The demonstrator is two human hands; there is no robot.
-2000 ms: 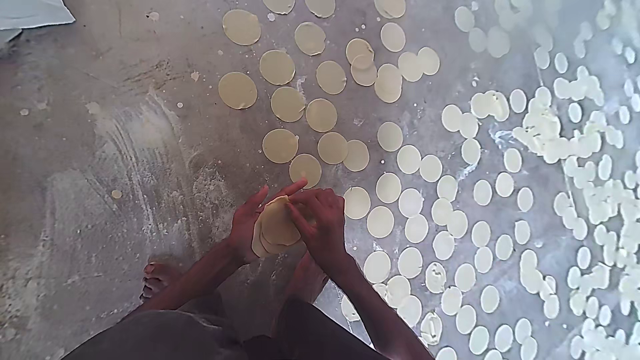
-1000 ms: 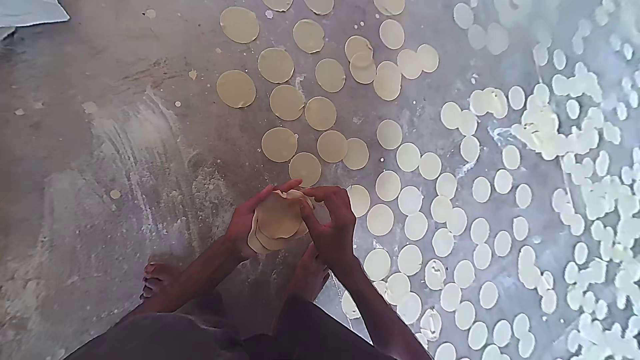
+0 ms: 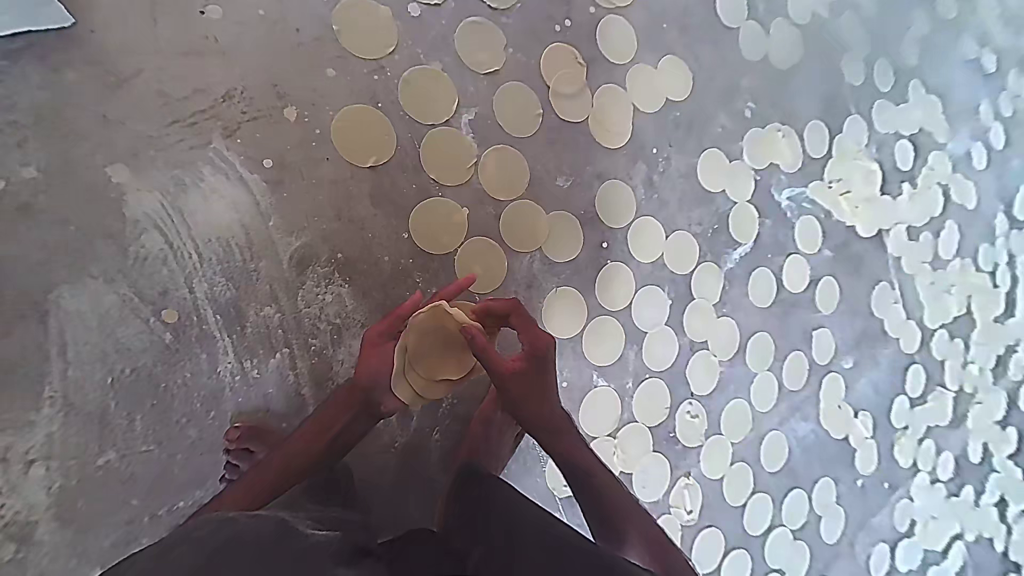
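Observation:
Several thin round dough discs (image 3: pixel 438 344) lie overlapped in a loose stack on my left hand (image 3: pixel 382 360), whose fingers stretch out beneath and beside them. My right hand (image 3: pixel 516 352) pinches the upper right edge of the stack between thumb and forefinger. Just above the hands a flat dough disc (image 3: pixel 482 268) lies on the floor, with a left fingertip at its lower edge. Other round discs (image 3: pixel 438 226) are spread above it, some touching or overlapping.
Many pale discs (image 3: pixel 604 340) cover the grey floor (image 3: pixel 240 240) to the right, bunched into heaps (image 3: pixel 860 192) farther off. Whitish powdery streaks mark the floor at left. A pale sheet (image 3: pixel 32 14) lies at the top left corner. My bare feet (image 3: pixel 250 444) are below.
The fingers of my right hand have shifted slightly along the edge of the held stack. The discs on the floor have not plainly moved.

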